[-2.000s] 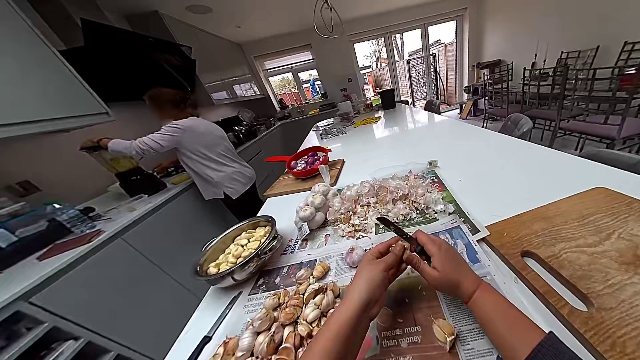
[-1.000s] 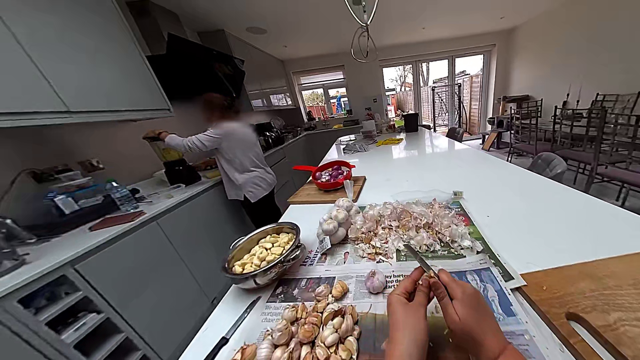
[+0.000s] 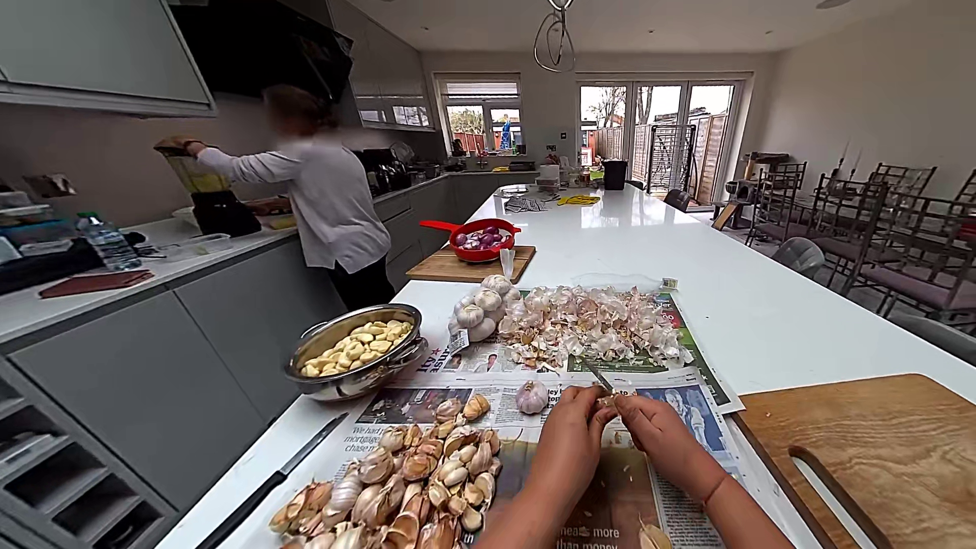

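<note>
My left hand point(image 3: 576, 419) and my right hand point(image 3: 648, 423) meet over newspaper point(image 3: 496, 381), fingertips together around a small garlic clove point(image 3: 606, 400). A knife blade point(image 3: 598, 375) points up and away from between them; its handle is hidden, and which hand has it is hard to tell. Left of my hands sits a garlic bulb point(image 3: 531, 397), with a heap of unpeeled cloves point(image 3: 404, 488) nearer me. Peeled cloves point(image 3: 358, 348) fill a steel colander point(image 3: 354, 385). Beyond my hands lie garlic skins point(image 3: 595, 324) beside whole garlic bulbs point(image 3: 482, 309).
A second knife point(image 3: 274, 480) lies at the counter's left edge. A wooden board point(image 3: 877, 450) is at right. Farther off, a red strainer of onions point(image 3: 483, 240) stands on another board point(image 3: 457, 267). A person point(image 3: 328, 198) works at a blender point(image 3: 206, 191) at left.
The knife, dark and clear by my right hand two seconds ago, now shows only its blade beyond my fingers. My hands have drawn closer together. The view has swung left.
</note>
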